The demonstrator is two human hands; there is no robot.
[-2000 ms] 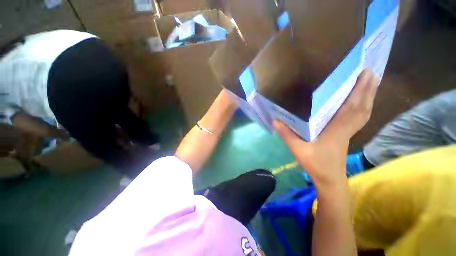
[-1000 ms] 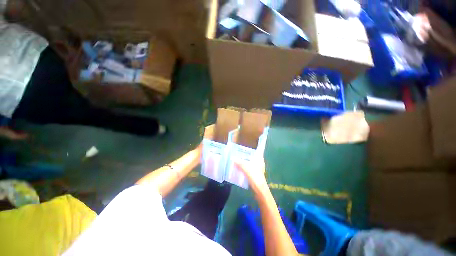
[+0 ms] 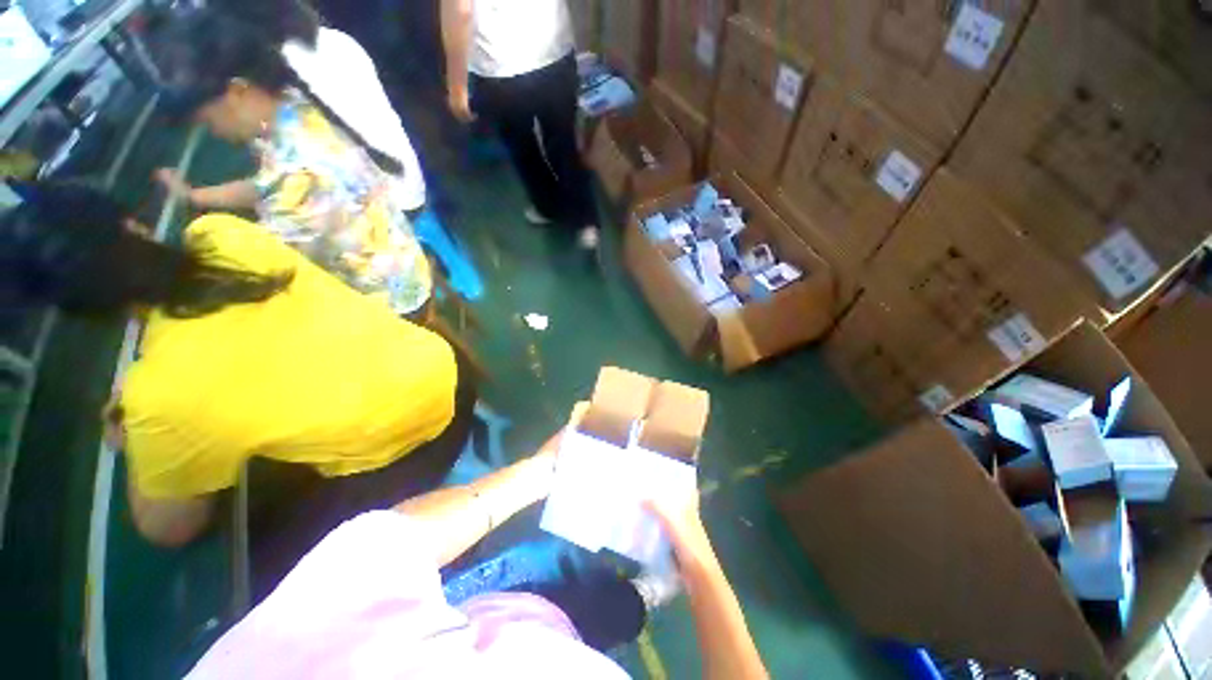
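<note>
Two small folding cartons [image 3: 618, 489] stand side by side in front of me, white outside and plain brown inside, with brown flaps sticking up at their mouths. My left hand [image 3: 548, 465] holds the pair from the left side, its fingers mostly hidden by the cartons. My right hand [image 3: 675, 515] grips the right carton at its front and right side. The cartons are held in the air above the green floor. The print on their faces is too washed out to read.
An open bulk carton [image 3: 681, 308] of blue-white boxes stands on the floor ahead. A larger open carton [image 3: 917, 531] is at the right, before stacked shipping cartons [image 3: 917, 292]. A person in yellow [image 3: 293, 372] sits at the left by the bench; another person [image 3: 525, 80] stands beyond.
My view has swung left towards the seated workers and bench. Both hands still hold the two cartons, whose white faces are now turned towards me.
</note>
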